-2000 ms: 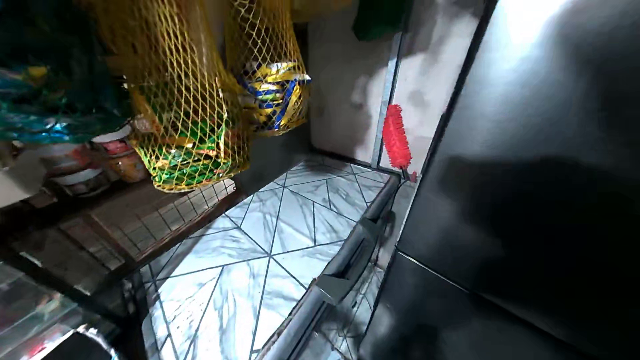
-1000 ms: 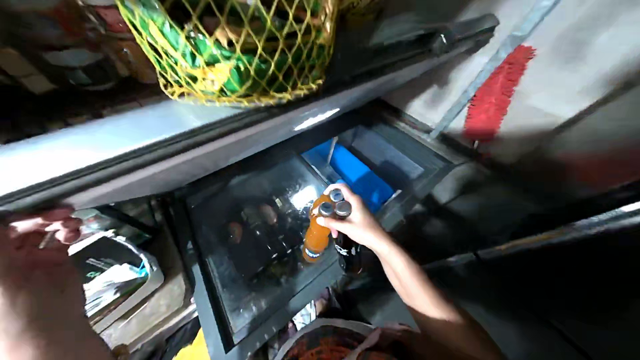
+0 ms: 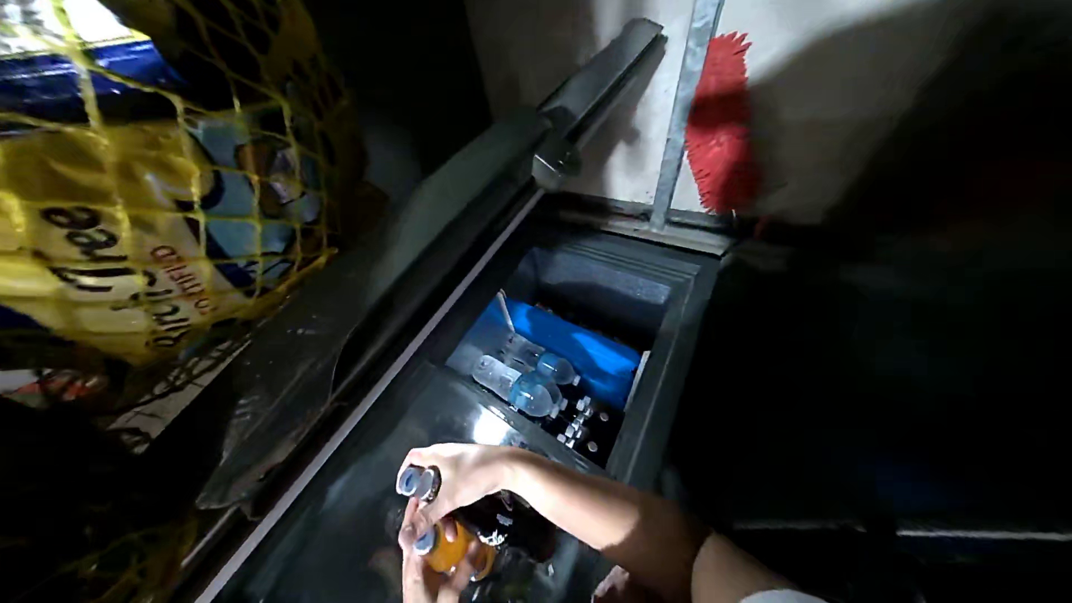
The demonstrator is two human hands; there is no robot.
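My right hand (image 3: pixel 469 473) grips the necks of bottles near the bottom middle, over the chest cooler's glass lid (image 3: pixel 352 477). Two caps show at its fingers, and a dark soda bottle (image 3: pixel 507 523) hangs below it. Just under it, my left hand (image 3: pixel 414 561) is closed around an orange drink bottle (image 3: pixel 452 544) with a pale cap. Beyond the hands, the chest cooler's open part shows clear water bottles (image 3: pixel 515 385), a blue divider (image 3: pixel 578 343) and several capped bottles (image 3: pixel 582 423). The lower parts of the held bottles are partly hidden.
A yellow net bag (image 3: pixel 167 226) of packets hangs close at the left. A dark raised cover (image 3: pixel 452 193) runs along the cooler's left side. At the back stand a metal post (image 3: pixel 682 117) and a red fluffy duster (image 3: pixel 724 126) against the wall.
My left hand, apart at the far left a second ago, has come to the bottles and taken the orange one. The right hand still holds bottles. The view has shifted.
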